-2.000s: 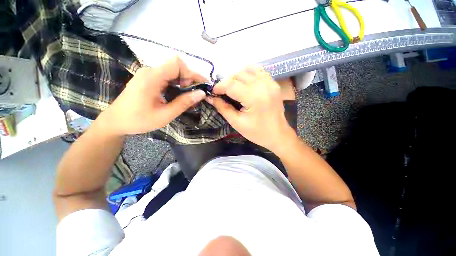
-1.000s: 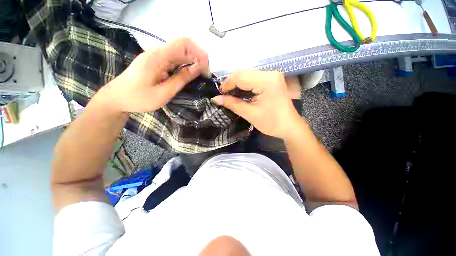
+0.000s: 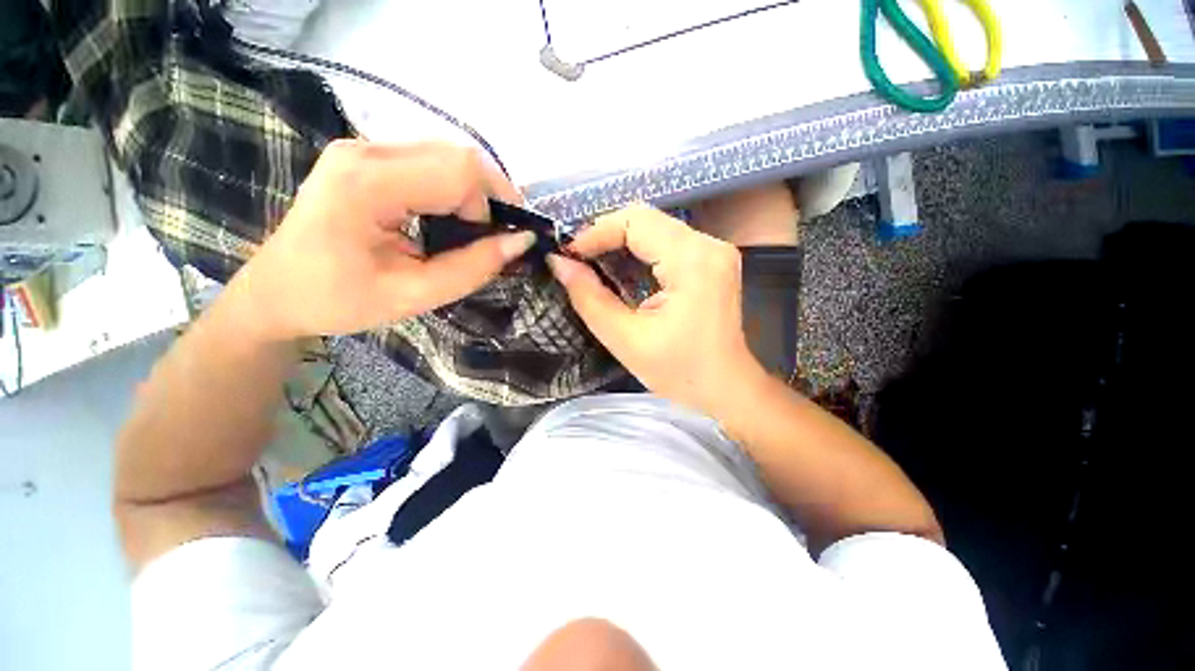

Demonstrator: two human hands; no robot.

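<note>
The plaid garment piece (image 3: 216,125), dark with cream check lines, lies bunched at the left of the table and hangs down over my lap. My left hand (image 3: 393,243) pinches a small black strip (image 3: 459,233) between thumb and fingers in front of my chest. My right hand (image 3: 668,282) pinches the dark edge at the strip's right end, with its fingertips close to the left ones. The plaid hangs just below both hands. What exactly lies between the right fingertips is too small to tell.
Scissors with green and yellow handles (image 3: 910,53) and a thin brown wooden-handled tool (image 3: 1144,33) lie on the table. A measuring scale (image 3: 839,131) runs along its front edge. A blue bin (image 3: 343,488) stands at lower left, black cloth (image 3: 1022,433) at right.
My left hand moved away from the right, then down and back beside it, and more of the black strip shows in it. The view has shifted slightly; the scissors sit higher in the picture.
</note>
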